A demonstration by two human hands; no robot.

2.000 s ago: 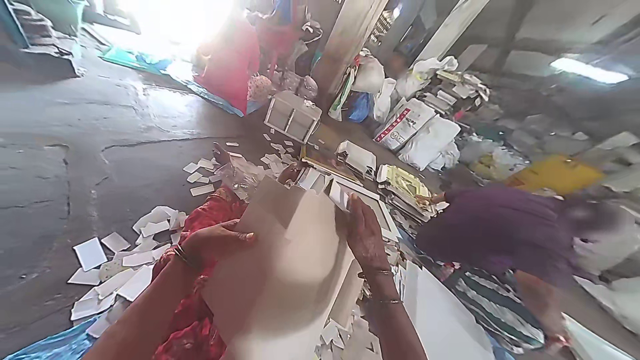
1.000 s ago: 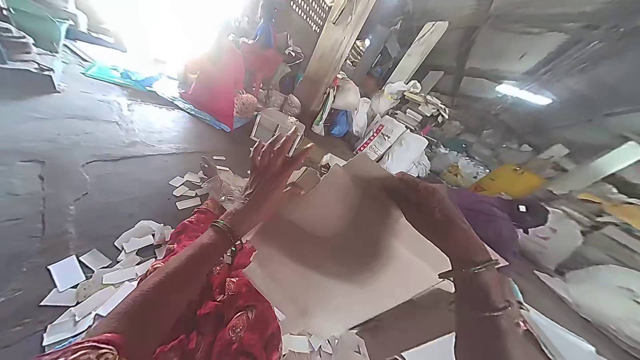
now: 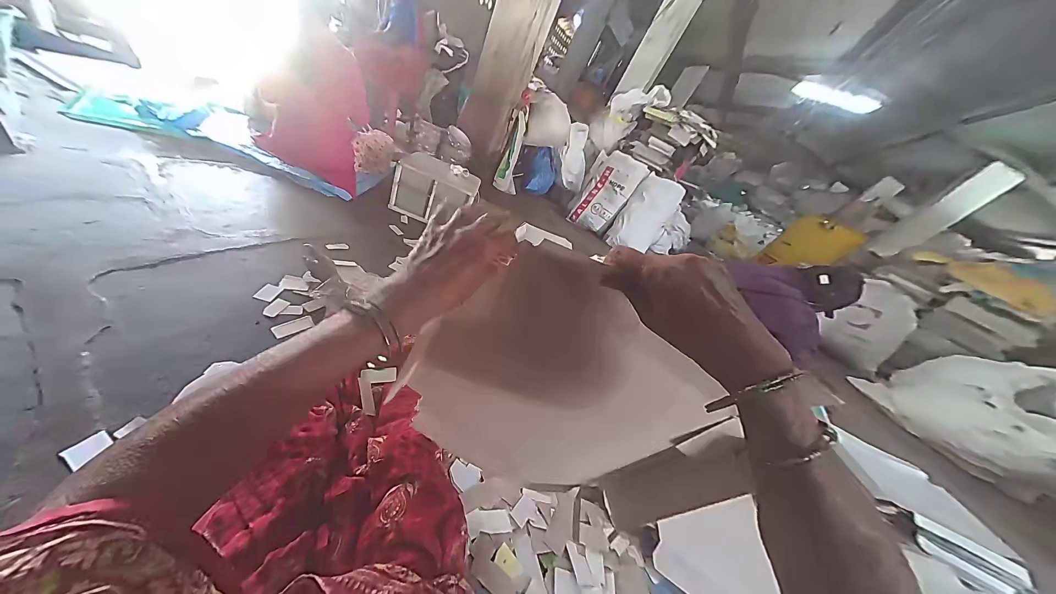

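Observation:
A large sheet of plain greyish-brown paper or card (image 3: 553, 388) is held up in front of me, above my lap. My left hand (image 3: 462, 256) is at its upper left edge, fingers blurred, and seems to grip it there. The fingers of my right hand (image 3: 668, 289) are closed on its upper right edge. A small white L-shaped piece (image 3: 377, 386) is beside the sheet's left edge, over the red patterned cloth (image 3: 396, 495) on my lap. Many small paper scraps (image 3: 561, 528) lie below the sheet.
White card offcuts (image 3: 285, 301) are scattered on the dark floor at left. A white box-like frame (image 3: 433, 190) stands ahead, near a wooden post (image 3: 507, 74). White sacks (image 3: 643, 206) and a yellow bag (image 3: 813, 241) lie beyond. A person in purple (image 3: 775, 309) bends at right.
My left hand, spread over the sheet a second ago, is now at its upper left edge. My right hand still holds the upper right edge.

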